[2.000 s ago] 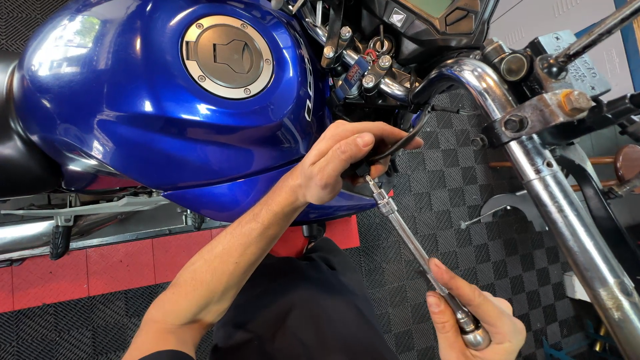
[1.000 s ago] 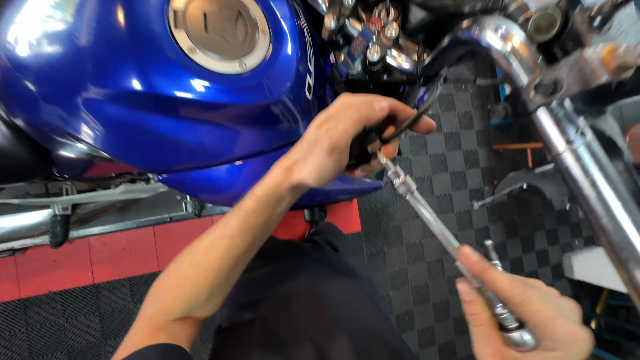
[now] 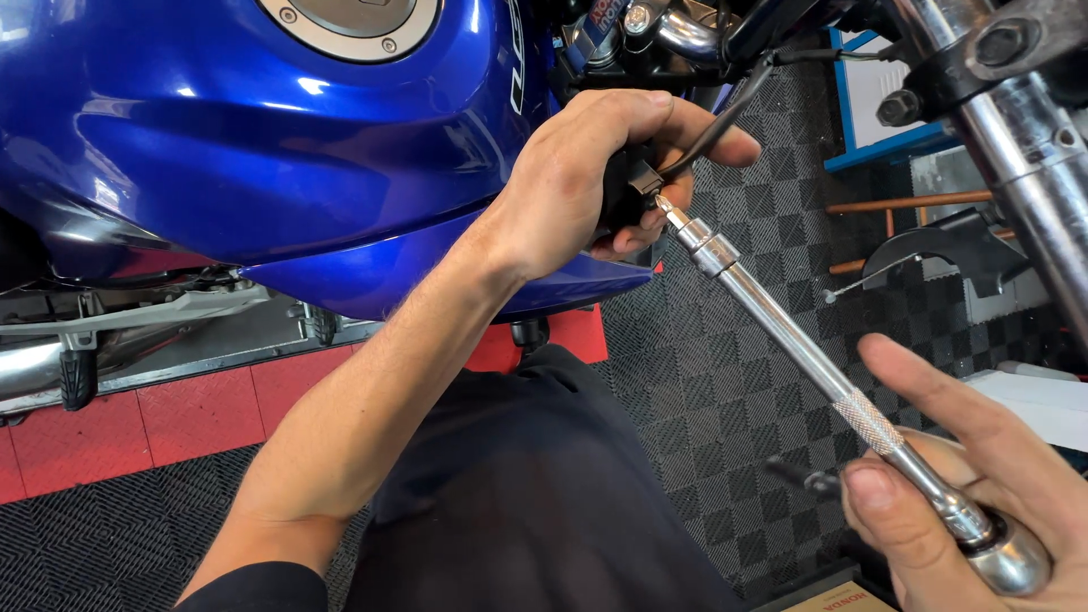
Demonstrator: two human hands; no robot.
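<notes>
My left hand [image 3: 586,170] is closed around a black switch housing [image 3: 625,187], partly hidden by the fingers, with a black cable [image 3: 722,123] running from it up to the right. A Phillips bit [image 3: 671,211] on a chrome ratchet with a long extension bar [image 3: 786,331] points at the housing, its tip at a screw spot. Around the ratchet's head and lower shaft lies my right hand [image 3: 943,493], thumb on the near side, index finger raised off the bar.
A blue motorcycle fuel tank [image 3: 340,153] fills the upper left. At the right a chrome fork tube [image 3: 1033,178] with a bolted clamp slants down. Red ramp tiles [image 3: 200,416] and black floor mats [image 3: 714,408] lie below. A cardboard box [image 3: 841,597] stands at the bottom edge.
The view has come closer to the hands. The right index finger, on the ratchet's shaft earlier, is now lifted away. The left hand keeps its hold on the housing, with the bit at it throughout.
</notes>
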